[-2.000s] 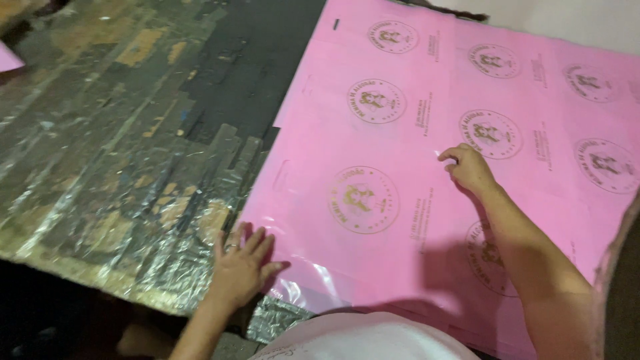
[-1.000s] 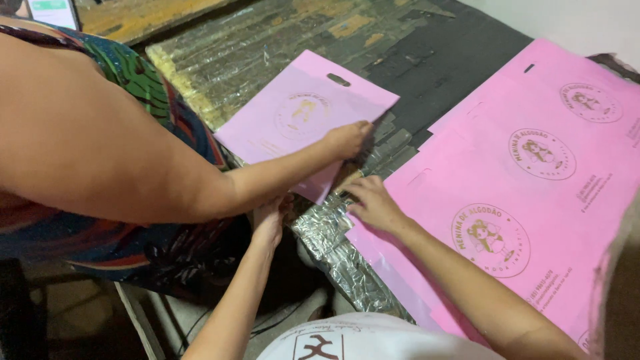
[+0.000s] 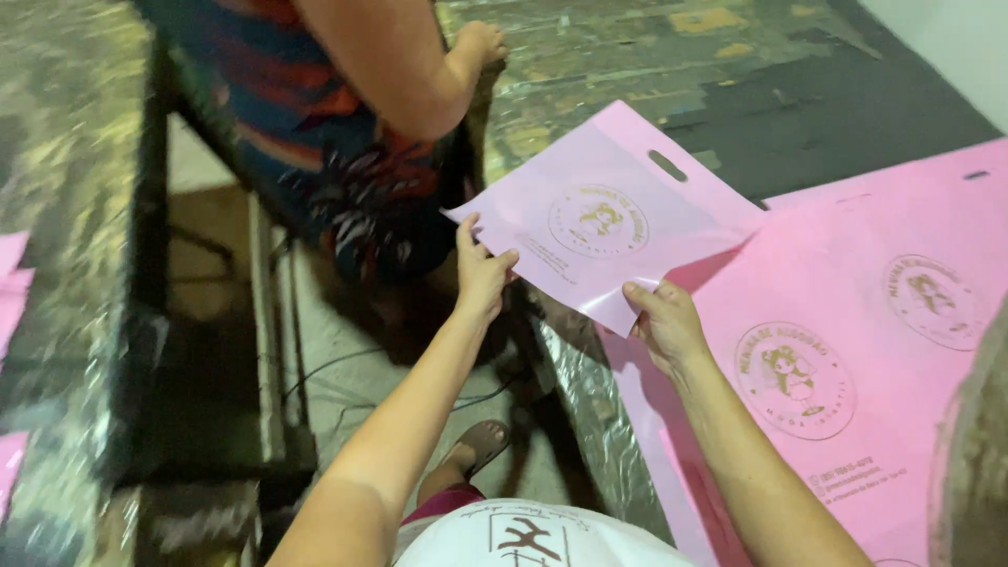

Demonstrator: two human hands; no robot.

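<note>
A pink plastic bag [image 3: 535, 189] with a cut-out handle slot and a round gold print is held up by its lower edge. My left hand [image 3: 484, 272] grips its left bottom corner, thumb on top. At the near corner my right hand [image 3: 668, 319] pinches the bag between thumb and fingers. Below and to the right, pink printed bags [image 3: 890, 394] lie side by side on the table, bearing round logos and writing. The held bag partly overlaps them.
A co-worker in a patterned garment [image 3: 291, 157] stands at the upper left, one hand [image 3: 480, 43] at the tape-covered table [image 3: 614, 39]. Another table [image 3: 63, 142] with pink pieces [image 3: 12, 260] is at the left. Cables [image 3: 339, 362] lie on the floor between them.
One second ago the co-worker's hand was on the handled pink bag; it has let go and moved away. Both my hands now hold that bag. The view has swung left.
</note>
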